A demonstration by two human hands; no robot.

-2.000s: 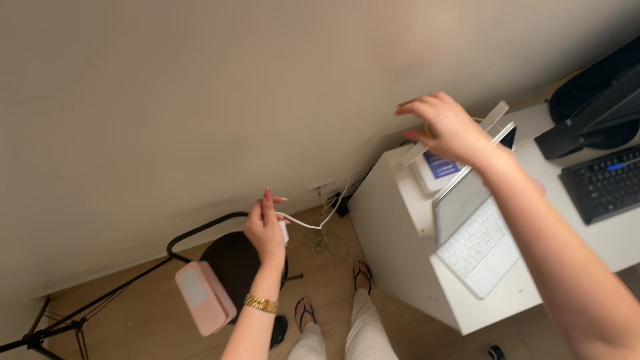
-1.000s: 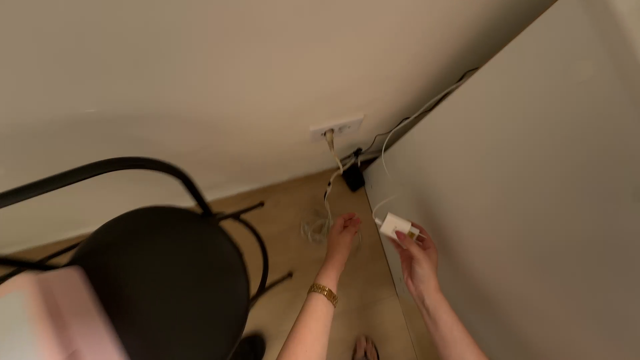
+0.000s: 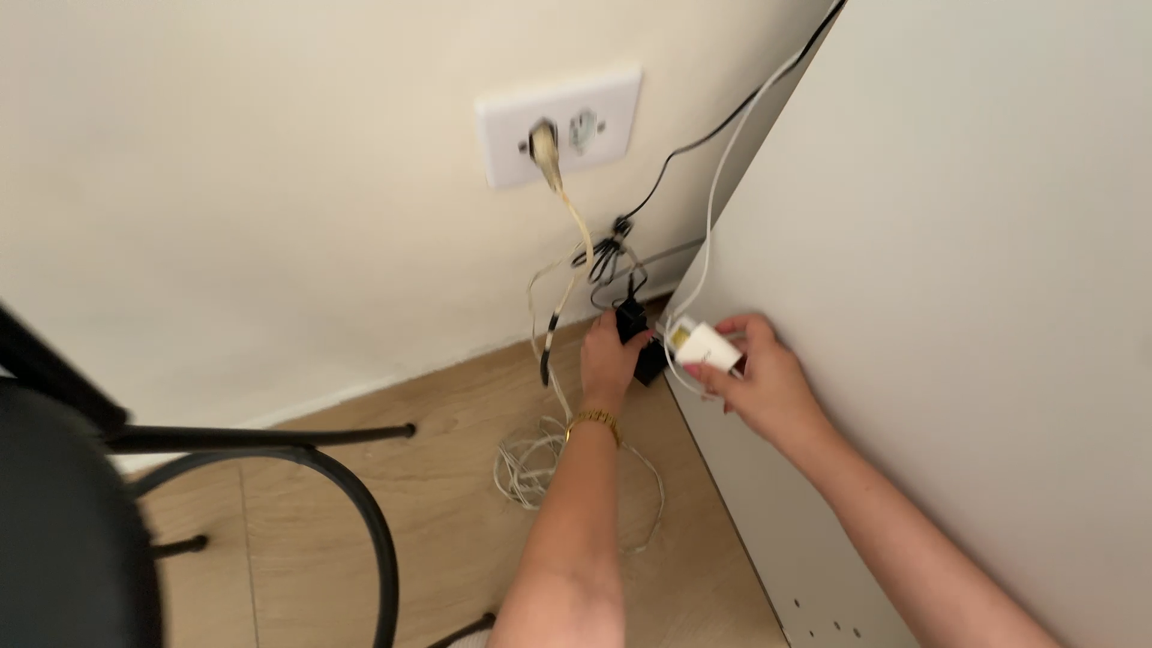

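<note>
My left hand [image 3: 612, 355], with a gold bracelet [image 3: 594, 417] at the wrist, grips a black plug or adapter [image 3: 633, 319] low by the wall. Another black block [image 3: 650, 362] sits just below it, against the side panel. A white power adapter [image 3: 708, 348] is held in the fingers of my right hand [image 3: 760, 378], and a white cable [image 3: 713, 202] runs up from beside it. Above my left hand, a beige plug [image 3: 545, 155] is seated in the left socket of the white wall outlet [image 3: 621, 117]; its right socket has no plug.
The white furniture side panel [image 3: 945, 270] rises on the right. A black chair [image 3: 63, 522] with tubular legs stands at the left. A beige cord lies coiled [image 3: 531, 463] on the wood floor [image 3: 432, 522]. A bundled black cable [image 3: 616, 243] hangs near the outlet.
My left hand, holding nothing a second ago, has moved to the black adapter and taken hold of it. The white adapter remains in my right hand. The view has moved down and closer to the outlet.
</note>
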